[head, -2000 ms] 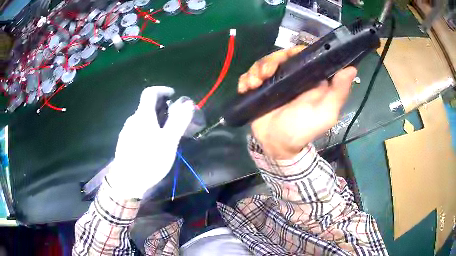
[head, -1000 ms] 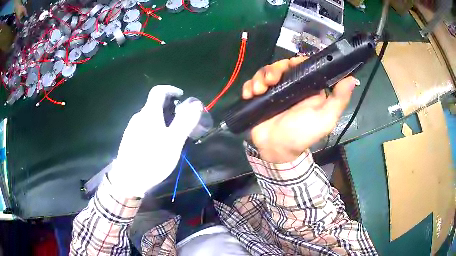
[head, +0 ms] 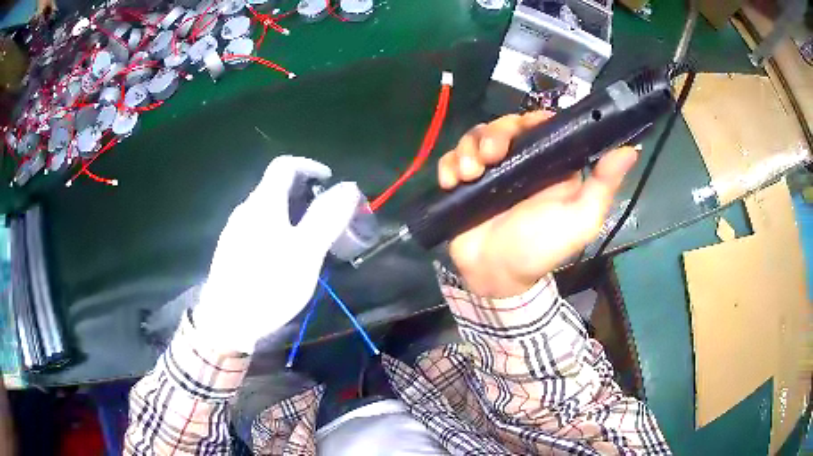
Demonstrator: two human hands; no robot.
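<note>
My left hand [head: 276,240], in a white glove, is closed around a tube housing [head: 171,313], whose blurred far end shows under my wrist. A round wired unit [head: 362,228] sits at the housing's end by my fingertips. Its red lead wires [head: 422,151] rise to a white connector [head: 447,78]. Two blue wires [head: 348,312] hang below. My bare right hand [head: 526,214] grips a black electric screwdriver [head: 544,165]. Its bit [head: 381,246] points down-left, its tip at the lower edge of the round unit. I cannot tell if a screw is there.
A pile of round units with red wires [head: 134,76] covers the far left of the green mat [head: 196,160]. Long grey bars [head: 36,289] lie at the left edge. A silver-grey box [head: 557,44] stands at the back. Cardboard sheets [head: 735,312] lie at right. The black cord [head: 649,174] hangs beside my right hand.
The red wires and connector have swung slightly right and down. The blue wires have spread wider apart. The screwdriver has shifted slightly right. The grey bars at the left edge now show.
</note>
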